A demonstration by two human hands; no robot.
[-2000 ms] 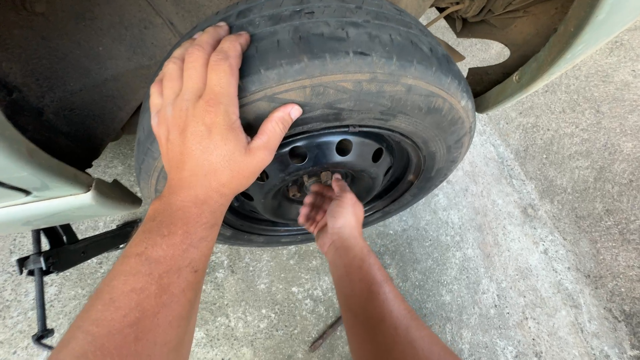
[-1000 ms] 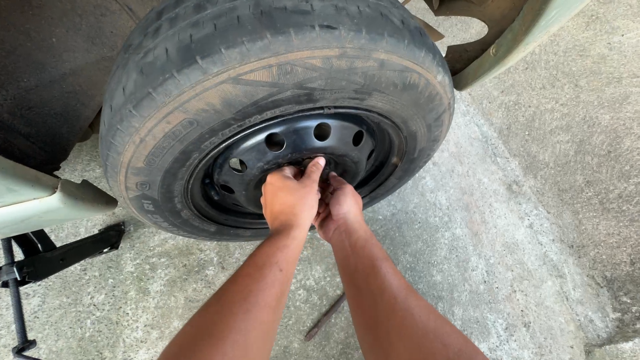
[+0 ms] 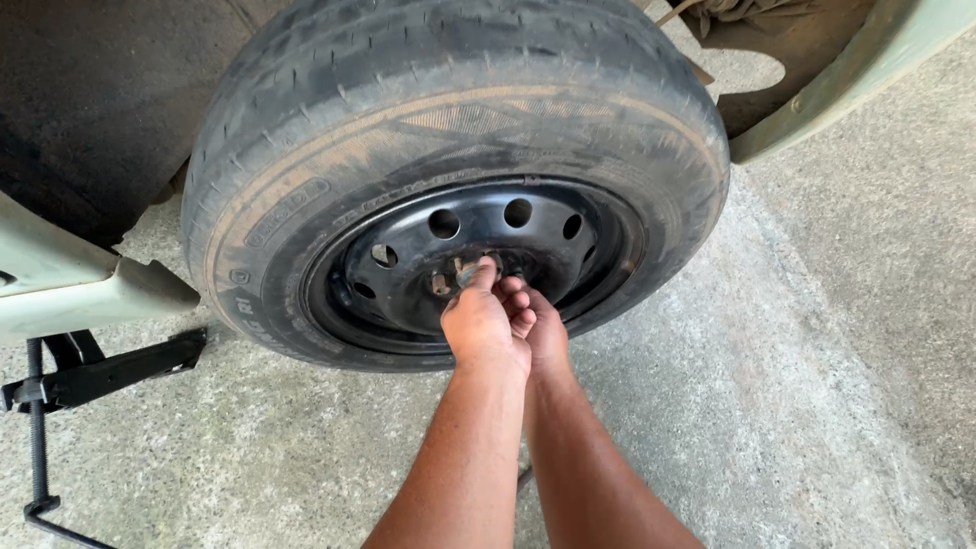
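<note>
A car wheel with a worn rubber tyre (image 3: 473, 122) and a black steel rim (image 3: 412, 252) stands in the wheel arch. My left hand (image 3: 484, 320) is at the hub, its thumb and fingers closed around something small near the studs; the fingers hide most of it. A rusty lug nut (image 3: 440, 284) shows just left of that hand. My right hand (image 3: 541, 320) is close beside and partly behind the left one, fingers curled at the lower right of the hub. Whether it holds anything cannot be seen.
A black scissor jack (image 3: 107, 374) with a threaded rod and crank is under the pale green body panel (image 3: 69, 267) at left. Another fender edge (image 3: 831, 84) is at upper right. A thin dark rod (image 3: 524, 479) lies on the concrete ground (image 3: 305, 450), mostly behind my forearms.
My left hand has come down from the tyre's tread to the hub, beside my right hand. Since one second ago it has shifted across the right hand, uncovering a lug nut at left.
</note>
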